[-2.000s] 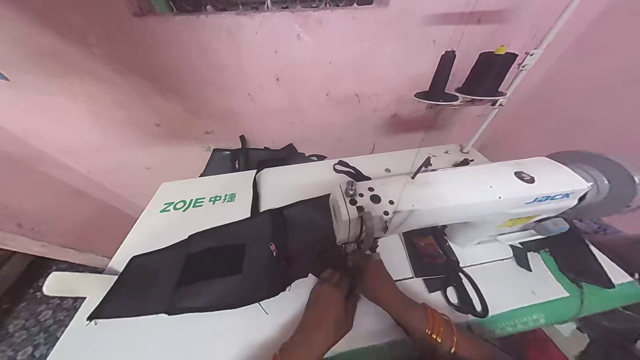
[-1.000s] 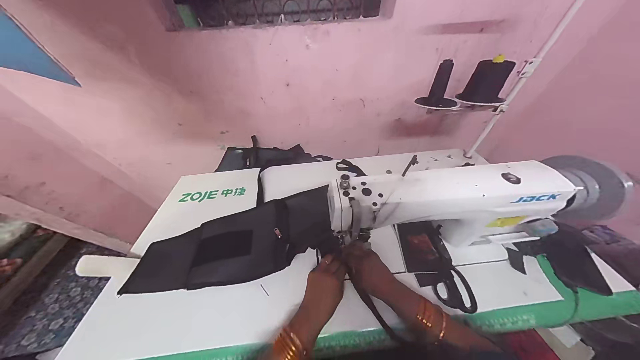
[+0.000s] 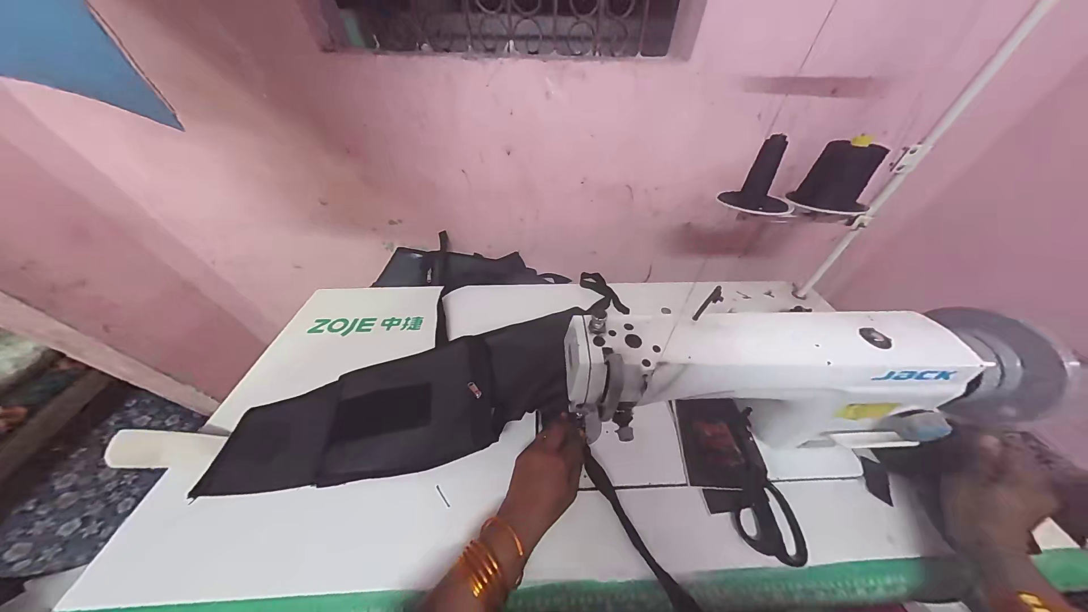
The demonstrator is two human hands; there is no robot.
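Note:
Black fabric pieces lie across the left of the sewing table and run under the head of a white Jack sewing machine. My left hand is at the needle area, its fingertips pressed on the black fabric's edge by the presser foot. From there a narrow black strap trails down over the table's front edge. Blurred, my right hand is at the far right, below the handwheel, near dark fabric; whether it holds anything is unclear.
Black-handled scissors lie on the table right of the strap, beside a dark, printed flat item. Black thread cones stand on a stand behind the machine. More black fabric lies at the table's back edge. A white roll sticks out at left.
My right hand has left the needle area and moved to the far right, beneath the handwheel. My left hand remains at the presser foot. The view has tilted up somewhat.

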